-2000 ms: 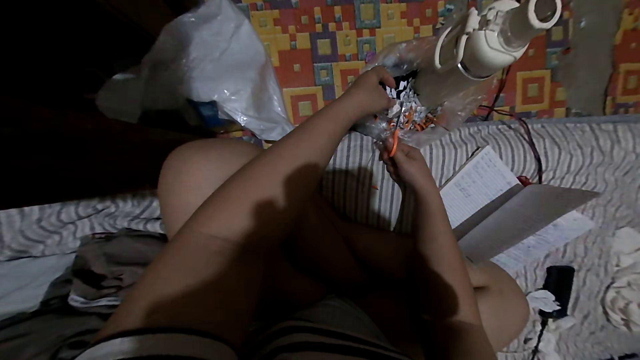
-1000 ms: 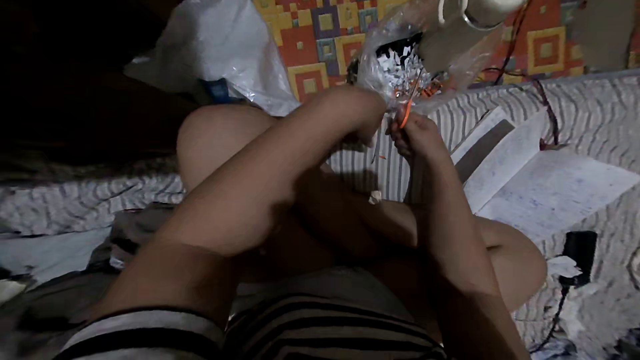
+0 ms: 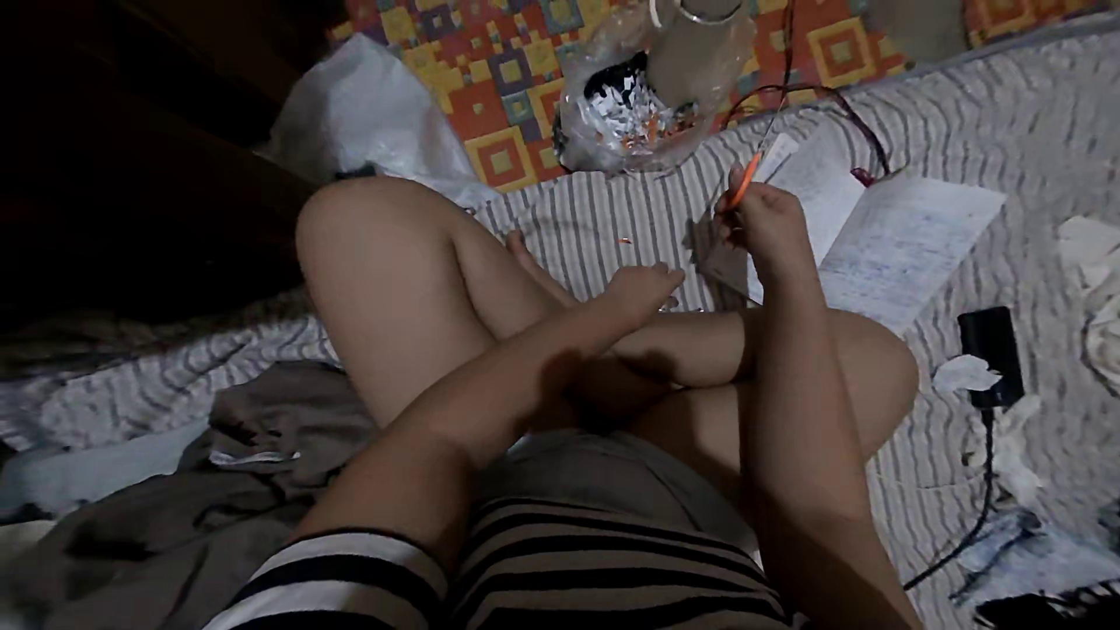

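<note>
Scissors with orange handles (image 3: 745, 180) are in my right hand (image 3: 766, 219), their blades pointing up and away over the edge of an open notebook (image 3: 910, 232) with handwriting. Low over my crossed legs, near the striped cloth, is my left hand (image 3: 646, 287); its fingers are partly hidden, and whether it holds anything cannot be told. Beyond both hands a clear plastic bag (image 3: 604, 156) holds many small white and orange scraps (image 3: 632, 109). A tiny orange piece (image 3: 624, 241) lies on the striped cloth (image 3: 577, 210) between my hands and the bag.
A whitish plastic bag (image 3: 376, 114) stands at the upper left. Behind the scraps is a pale container (image 3: 700, 44), cut off by the frame. Dark cords (image 3: 853, 114) run past the notebook. A black device (image 3: 991, 350) with a cable and crumpled white pieces (image 3: 965, 374) lies at right.
Both hands have moved away from the bag of scraps: my left hand back toward my legs, my right hand with the scissors over to the notebook. The notebook's raised page now lies flatter.
</note>
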